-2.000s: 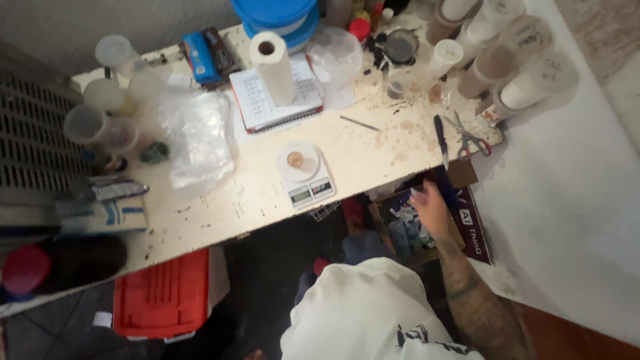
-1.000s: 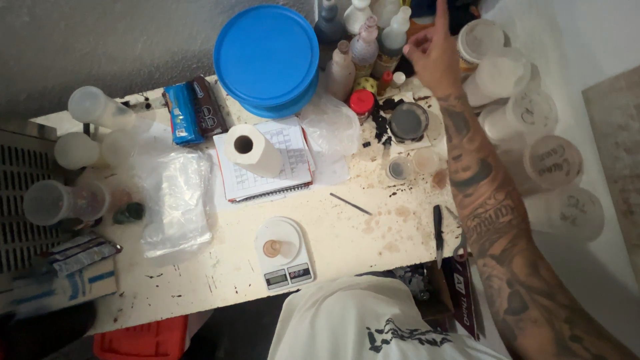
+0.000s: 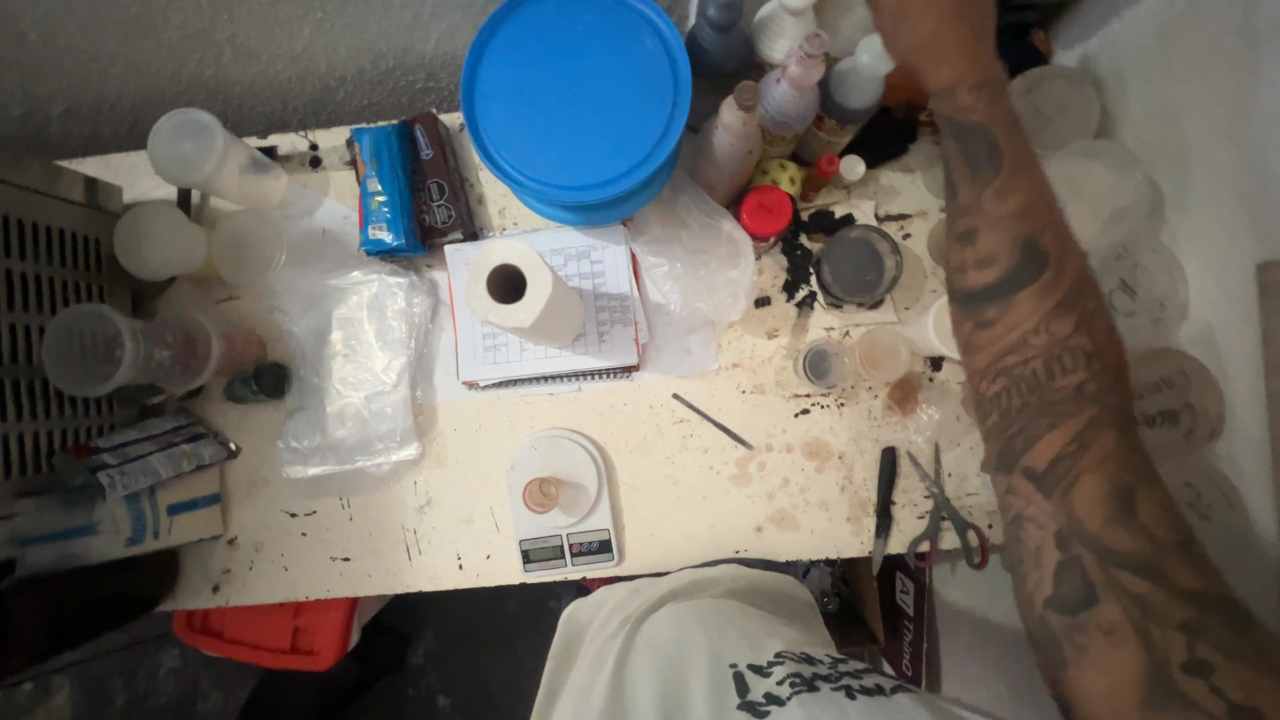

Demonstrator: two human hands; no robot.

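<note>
My right hand point(image 3: 930, 35) reaches to the top edge, beside the bottles at the back right; its fingers are cut off or hidden. Nearest to it stand a bottle with a whitish cap point(image 3: 858, 75) and a pink-topped bottle point(image 3: 795, 90). My left hand is out of view. A white digital kitchen scale point(image 3: 590, 500) lies at the table's front edge with a small clear cup point(image 3: 545, 494) on it. Behind it, a paper towel roll point(image 3: 535, 305) stands on a spiral notebook point(image 3: 620, 350). A thin dark stick point(image 3: 712, 420) lies right of the scale.
A blue-lidded tub point(image 3: 575, 95) stands at the back. Clear plastic bags point(image 3: 355, 370) and plastic cups point(image 3: 190, 150) are at left. A knife point(image 3: 885, 500) and scissors point(image 3: 940, 510) lie at the front right, near a jar of dark material point(image 3: 858, 265). Lidded containers point(image 3: 1180, 400) stand beyond my forearm.
My right hand was low by the box under the table two seconds ago; it has since gone up past the bottles at the back right. The view has shifted too.
</note>
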